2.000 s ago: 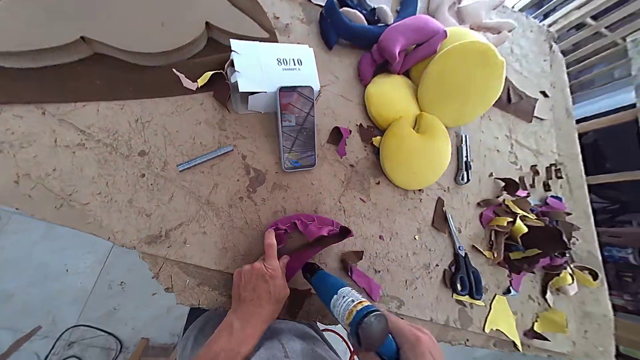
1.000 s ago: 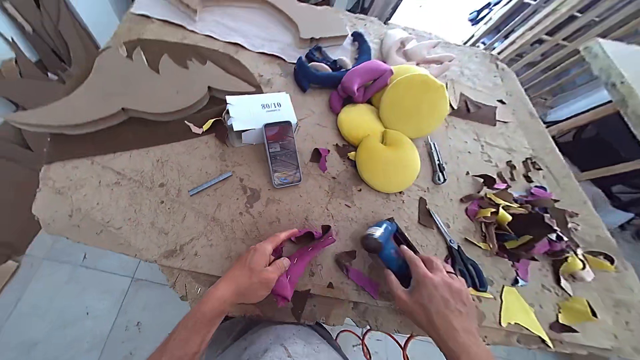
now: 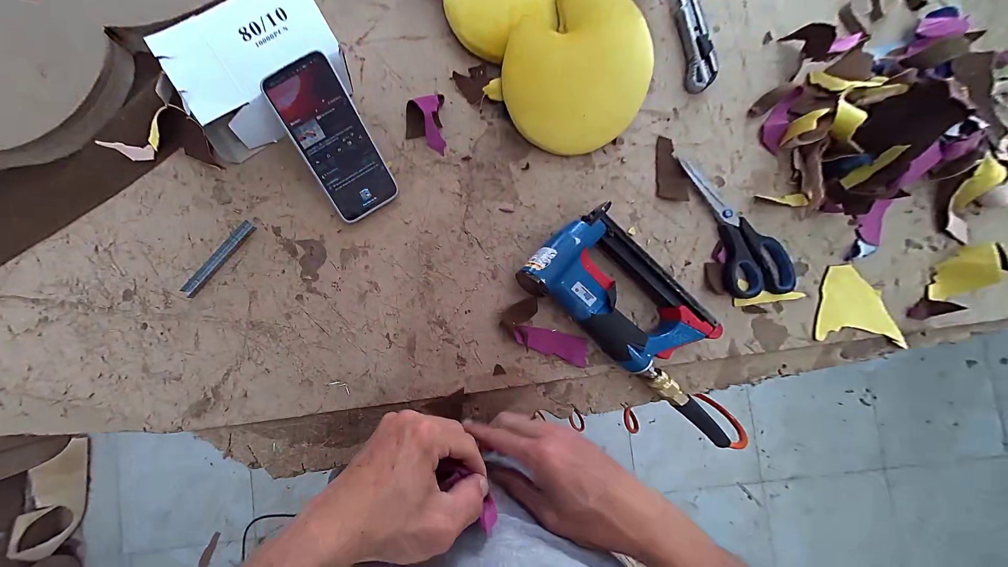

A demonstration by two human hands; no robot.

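Note:
My left hand (image 3: 421, 488) pinches a magenta fabric piece (image 3: 489, 515) between thumb and fingers, low in the view at the table's near edge. Most of the piece is hidden by the fingers. Close against it on the right lies my right hand (image 3: 551, 472), fingers stretched toward the left hand; whether they grip the fabric is not visible. A blue pneumatic staple gun (image 3: 622, 315) rests on the table above and right of the hands, its orange coiled air hose (image 3: 720, 417) hanging past the edge. Beside it is a magenta and brown scrap (image 3: 551, 344).
Black-handled scissors (image 3: 740, 236), a utility knife (image 3: 696, 47) and a heap of fabric scraps (image 3: 882, 118) lie to the right. Yellow padded shapes (image 3: 579, 75) sit at the top. A smartphone (image 3: 331, 142) leans on a white box (image 3: 244, 55); a staple strip (image 3: 218, 258) lies left.
The staple gun, in my right hand earlier, now lies released on the table. Both hands have come together at the near edge with the magenta piece. The view has moved closer.

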